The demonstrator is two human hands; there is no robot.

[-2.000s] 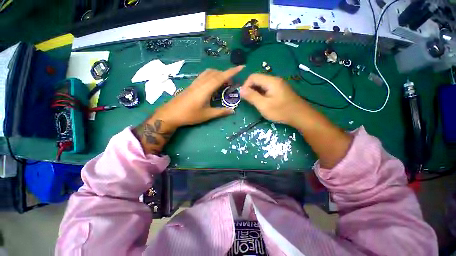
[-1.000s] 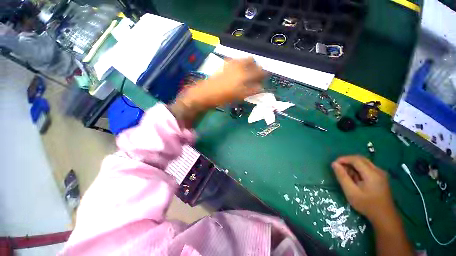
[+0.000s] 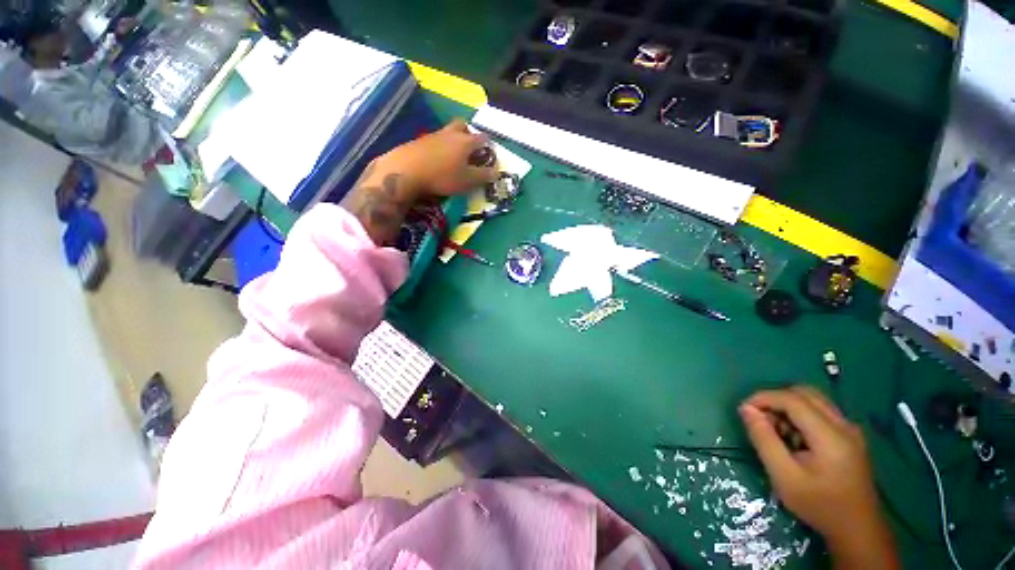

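My left hand (image 3: pixel 451 167) is at the upper left, over the pale sheet behind the multimeter (image 3: pixel 425 239). A small dark round shape shows at its fingertips; whether it is held is unclear. A round unit (image 3: pixel 503 190) lies on the sheet beside the fingers. Another round unit with a silver-white face (image 3: pixel 523 264) lies on the green mat, left of the white cloth (image 3: pixel 588 258). My right hand (image 3: pixel 818 457) rests curled at the lower right; its inside is hidden. Dark tweezers (image 3: pixel 707 449) lie between it and the white scraps (image 3: pixel 729 512).
A black compartment tray (image 3: pixel 657 84) holds round units at the rear. A clear parts tray (image 3: pixel 623 212), pen (image 3: pixel 679 298), black puck (image 3: pixel 776 306) and white cable (image 3: pixel 933 468) lie on the mat. A blue bin (image 3: pixel 957 228) stands right. Another person (image 3: pixel 78 106) is far left.
The view has swung left. My hands were together at a round case; now my left hand is far left and my right hand is apart. The silver-white-faced unit now lies beside the cloth.
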